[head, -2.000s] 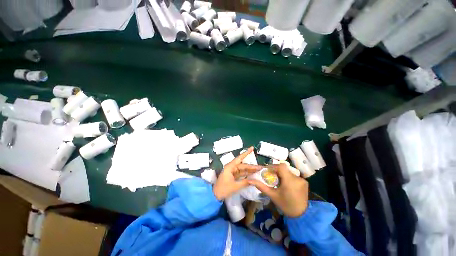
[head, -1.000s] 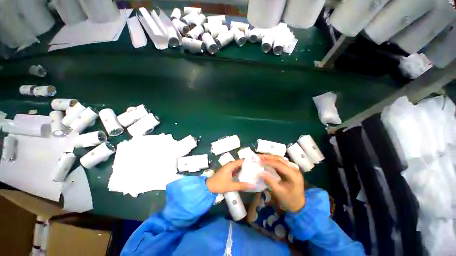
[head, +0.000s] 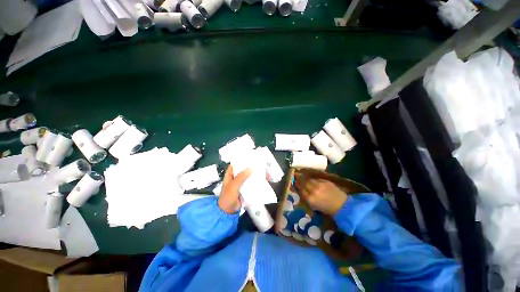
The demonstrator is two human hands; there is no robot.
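My left hand (head: 231,191) holds a flat white foam sleeve (head: 255,179), thumb on its front. A white cylindrical housing (head: 259,217) lies just below the sleeve. My right hand (head: 321,195) is inside a small open carton (head: 282,205), its fingers bent down at the upper left corner; whether they grip anything is hidden. White and blue round discs (head: 313,232) lie loose in the carton. More white housings (head: 292,142) lie around the hands. A pile of white foam sleeves (head: 139,188) lies left of my left hand.
A white wrapped bundle (head: 374,75) lies at the far right of the green belt (head: 228,85). Black stacked trays (head: 433,148) with white bags (head: 476,114) stand at right. A large brown carton (head: 85,282) is at lower left. More housings lie across the belt and at left.
Both hands were together around a white-wrapped piece. They have parted: my left hand holds a flat sleeve, and my right hand has moved into the carton. The view has tilted down.
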